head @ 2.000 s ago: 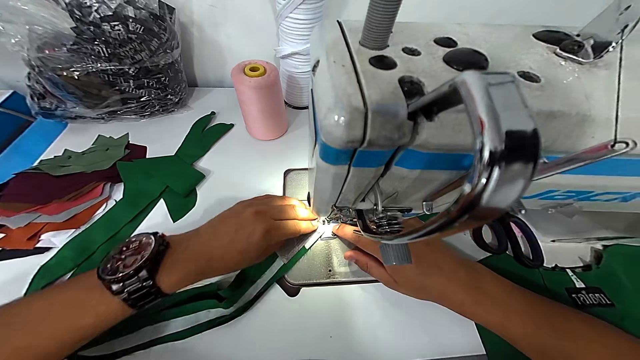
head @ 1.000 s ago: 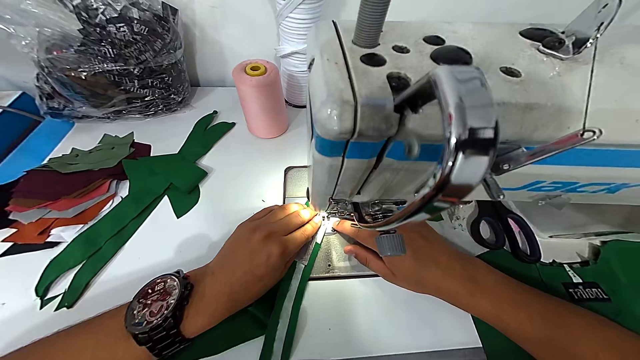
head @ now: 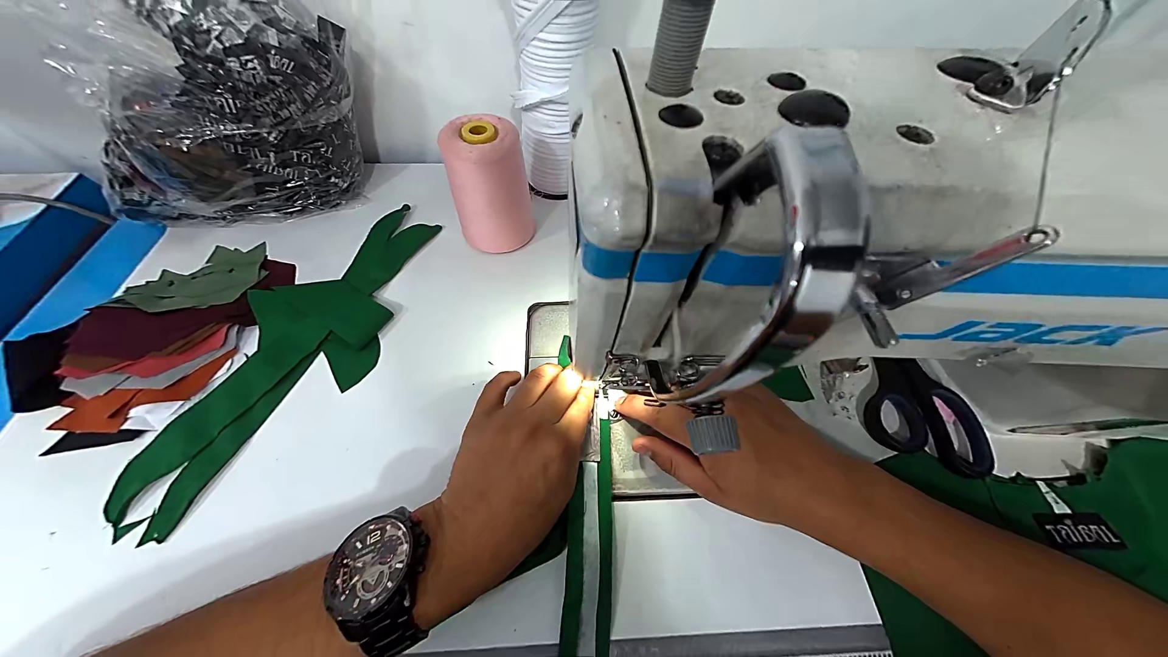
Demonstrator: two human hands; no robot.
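At the lit needle area of a Jack sewing machine [head: 630, 219], my left hand [head: 520, 456] lies flat with its fingertips on a green fabric strip with a pale middle band [head: 589, 557]. The strip runs from under the presser foot toward me and over the table's near edge. My right hand [head: 730, 447] rests to the right of the foot, its index fingertip beside the strip and its thumb over the metal needle plate [head: 643, 461]. The exact contact under the fingertips is hard to see in the glare. More green fabric shows beneath my left hand.
Green cut pieces [head: 319, 319] and a stack of coloured fabric pieces [head: 155, 338] lie at left. Behind them are a plastic bag of labels [head: 237, 128], a pink thread cone [head: 488, 187] and a white elastic roll [head: 552, 100]. Scissors [head: 931, 411] and a green labelled garment [head: 995, 511] lie right.
My left forearm and wrist have swung right and nearer to me. The green strip, slanting to the lower left two seconds ago, now runs straight toward me. My right hand stays beside the foot.
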